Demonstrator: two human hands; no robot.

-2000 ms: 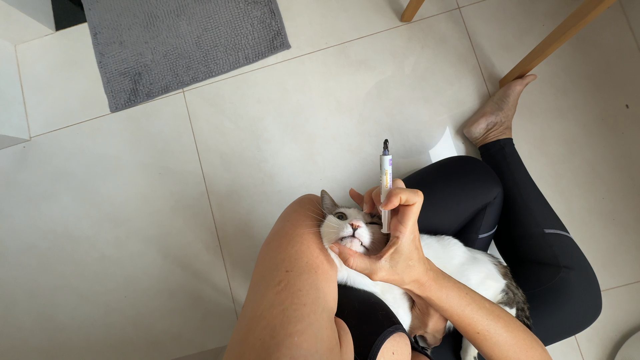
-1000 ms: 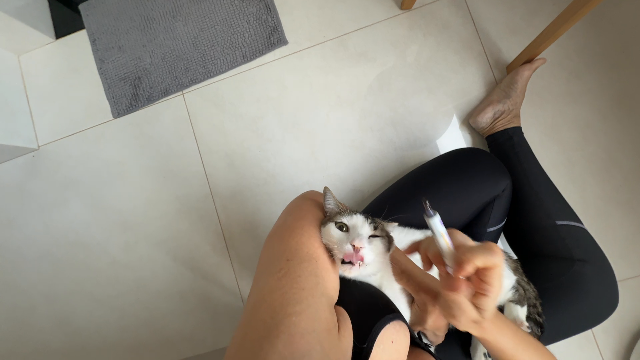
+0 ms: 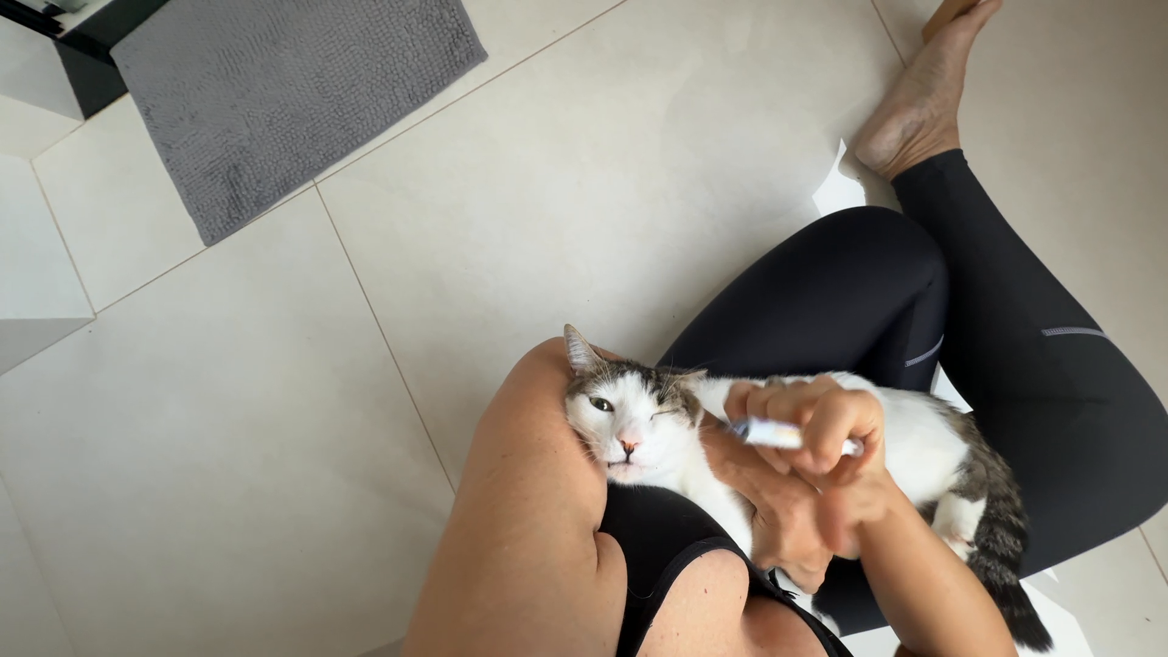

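A white cat with grey-brown tabby patches (image 3: 639, 438) lies across the lap, its head in the crook of my left arm. One of its eyes is open, the other is closed, and its mouth looks closed. My left hand (image 3: 780, 520) holds the cat around its chest and forelegs, partly hidden behind my other hand. Just right of the cat's head, my right hand (image 3: 821, 433) grips a slim white syringe (image 3: 771, 432). The syringe is blurred and lies nearly level, its dark tip toward the cat's neck without plain contact.
Black leggings (image 3: 821, 292) cover the crossed legs, and a bare foot (image 3: 922, 100) rests on the pale tiled floor (image 3: 566, 182) at upper right. A grey textured mat (image 3: 301, 100) lies at upper left. White material (image 3: 839, 187) shows beside the knee.
My right hand has moved from the cat's face to its shoulder side, and the syringe has tipped from upright to nearly level. The cat's tongue, out one second ago, no longer shows.
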